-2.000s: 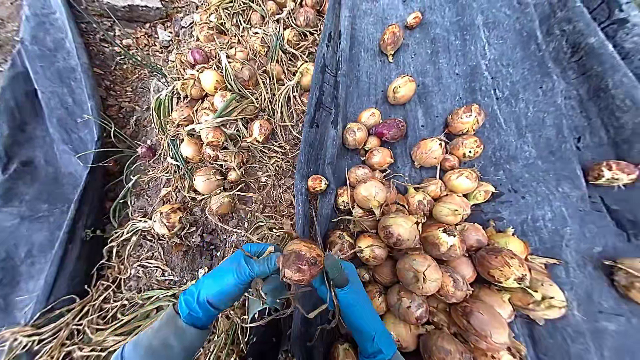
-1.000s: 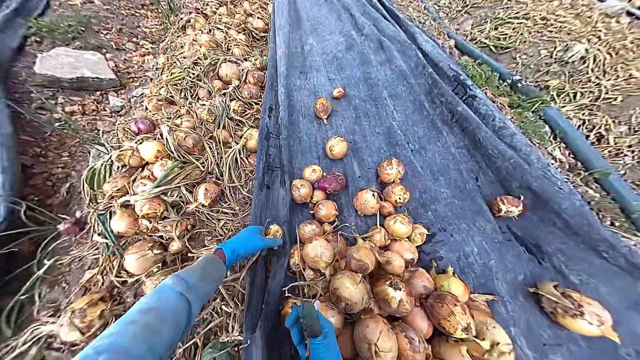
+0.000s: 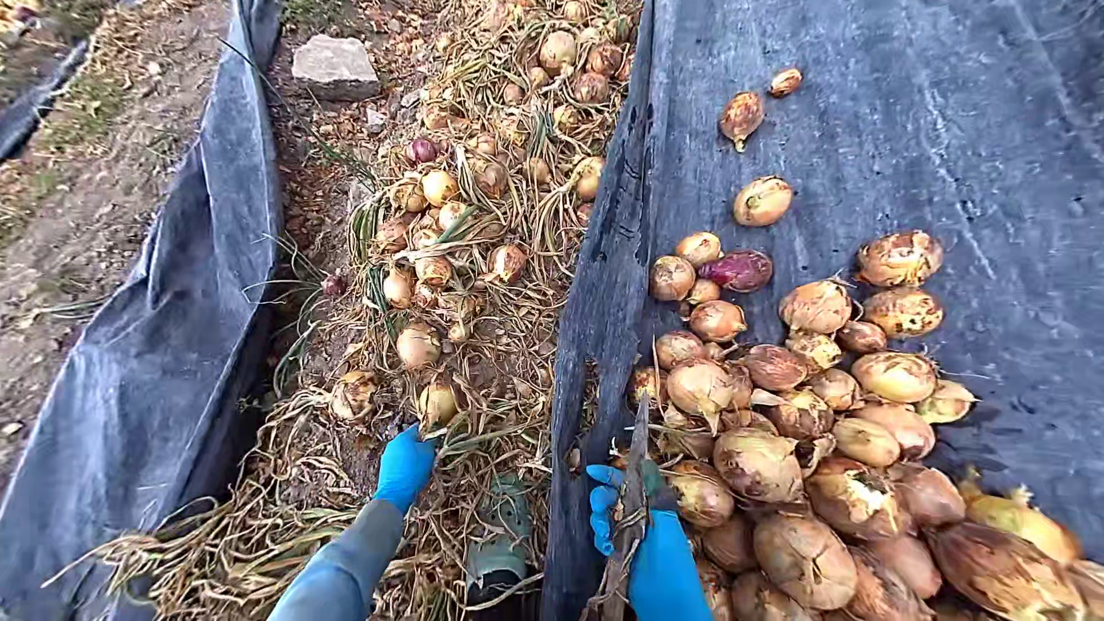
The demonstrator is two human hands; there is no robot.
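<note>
My left hand [image 3: 405, 468], in a blue glove, reaches down to the dry stems just below a yellow onion [image 3: 438, 402] on the ground; its fingertips are near or on the stems, and whether they grip is unclear. My right hand [image 3: 647, 543], also in a blue glove, is closed around a dark-handled cutting tool [image 3: 638, 466] whose narrow blade points up the view. That hand hangs at the left side of a heap of trimmed onions [image 3: 802, 552] on dark ground-cover fabric [image 3: 871, 172]. A purple onion [image 3: 738, 270] lies at the heap's upper edge.
Onions with dried tops [image 3: 509, 263] cover the soil strip between two fabric sheets. Another dark fabric sheet [image 3: 164, 336] runs along the left, with a flat stone [image 3: 335, 67] beyond. A green shoe [image 3: 500, 526] stands among the stems at the bottom.
Two seconds ago both hands were together at an onion; one second ago my left hand was at a small onion by the fabric's edge. It has since moved left to the onions on the soil.
</note>
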